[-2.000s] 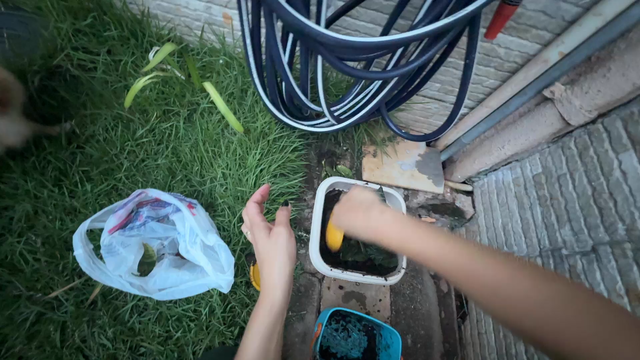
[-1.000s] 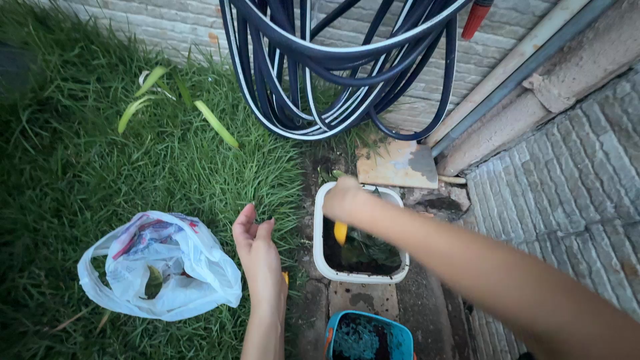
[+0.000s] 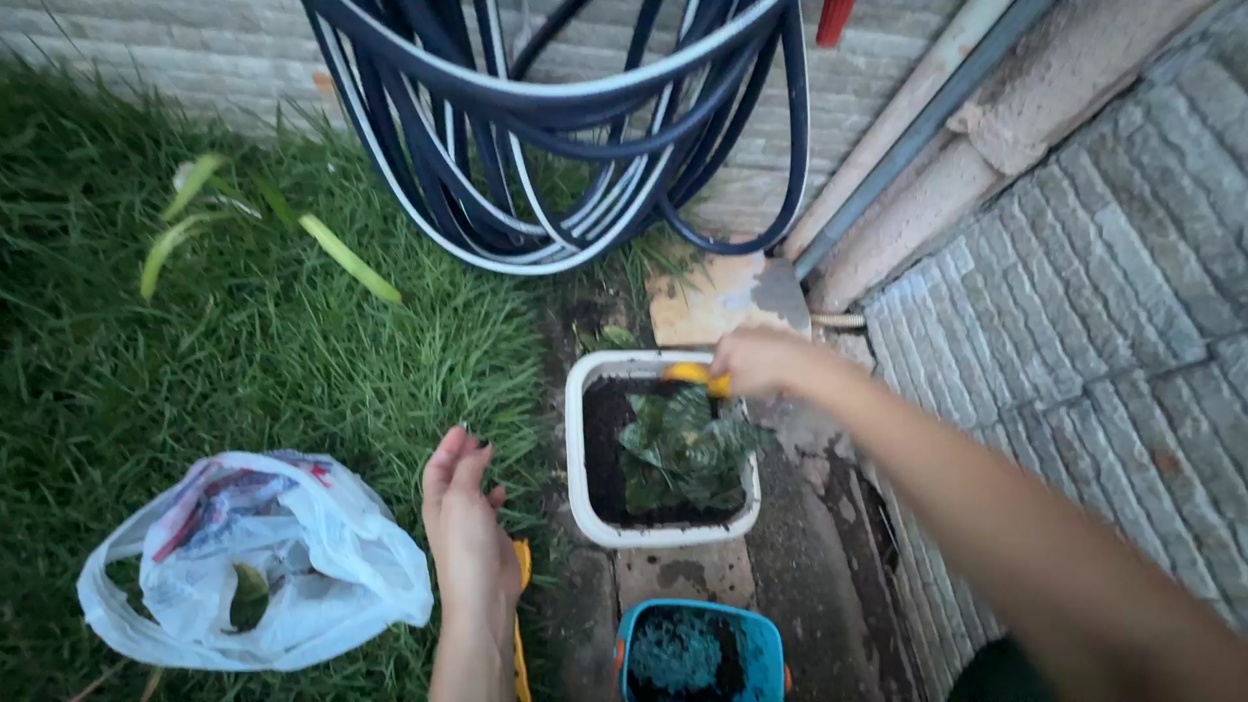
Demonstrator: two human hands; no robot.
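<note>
My right hand (image 3: 765, 363) grips a small yellow tool (image 3: 697, 374), whose exact kind I cannot tell, at the upper right rim of a square white plastic tub (image 3: 577, 458). Dark soil (image 3: 606, 429) and wilted green leaves (image 3: 682, 444) lie inside the tub. To its left, my left hand (image 3: 470, 517) hangs above the grass with bent fingers and nothing held. Behind that wrist shows part of a yellow object (image 3: 522, 624). A blue plastic container (image 3: 770, 643) with dark soil stands below the tub. A white plastic bag (image 3: 341, 604) with a leaf in it lies open at the left.
A coiled dark blue garden hose (image 3: 585, 146) hangs in front of the stone wall (image 3: 175, 58). A flat slab (image 3: 721, 297) lies behind the tub. Pipes (image 3: 882, 156) and ridged stone cladding (image 3: 1063, 390) stand at the right. Cut green leaf pieces (image 3: 349, 258) lie on the grass.
My right hand has moved from over the soil to the tub's upper right rim with the yellow tool, leaving the leaves in plain view. My left hand remains beside the tub.
</note>
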